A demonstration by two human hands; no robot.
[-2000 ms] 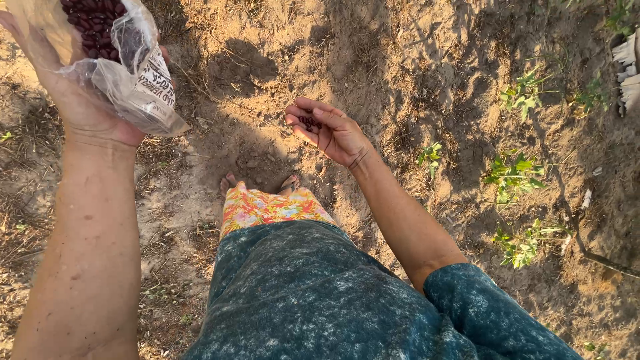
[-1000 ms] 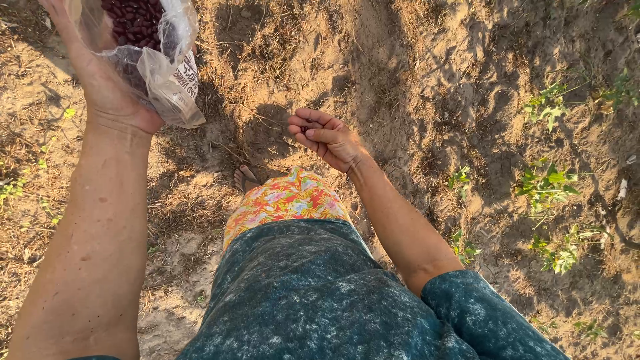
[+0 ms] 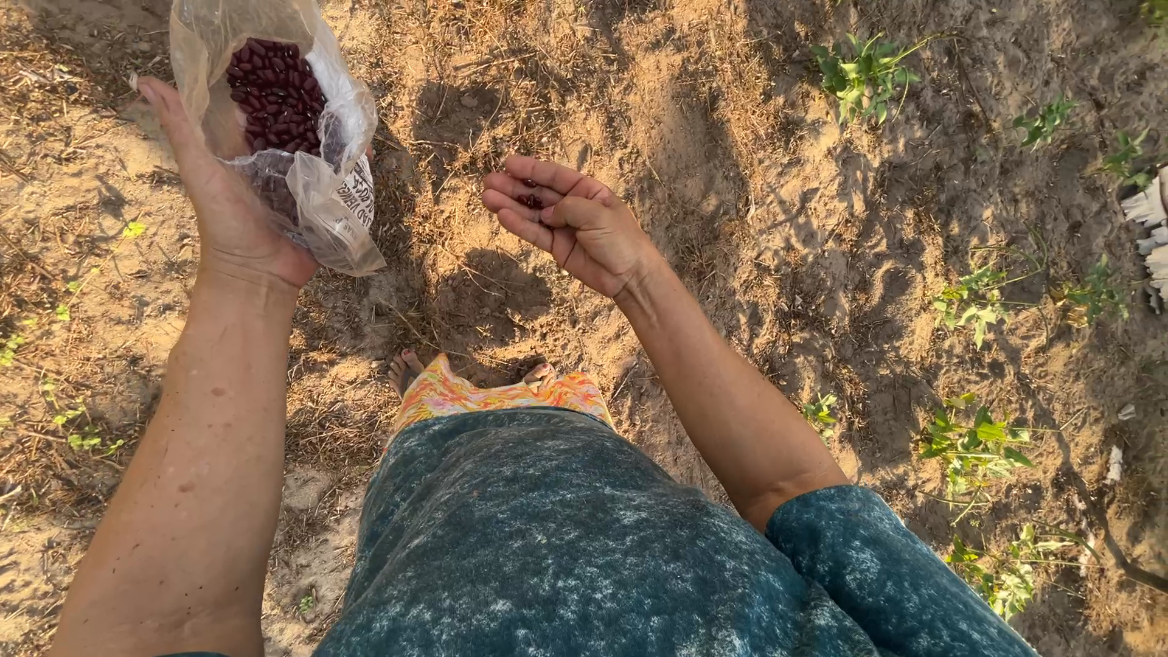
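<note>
My left hand (image 3: 233,214) holds up a clear plastic bag (image 3: 333,214) at the upper left, its mouth gaping. Dark red beans (image 3: 276,96) fill the inside, and the bag's side bears writing. Right of it, over bare soil, my right hand (image 3: 570,222) is turned palm up with the fingers loosely curled. A few dark red beans (image 3: 529,200) lie on its fingers, near the thumb tip. The two hands are apart.
Dry sandy soil (image 3: 657,137) with straw lies below. Small leafy green plants (image 3: 976,447) grow in a line on the right, near a thin dark stick or hose (image 3: 1086,511). Pale, ragged dry pieces (image 3: 1154,233) lie at the right edge. My bare toes (image 3: 404,368) show under patterned cloth.
The fingers of my right hand have loosened since a second ago, and the beans in them show more plainly. My left hand still holds the bag.
</note>
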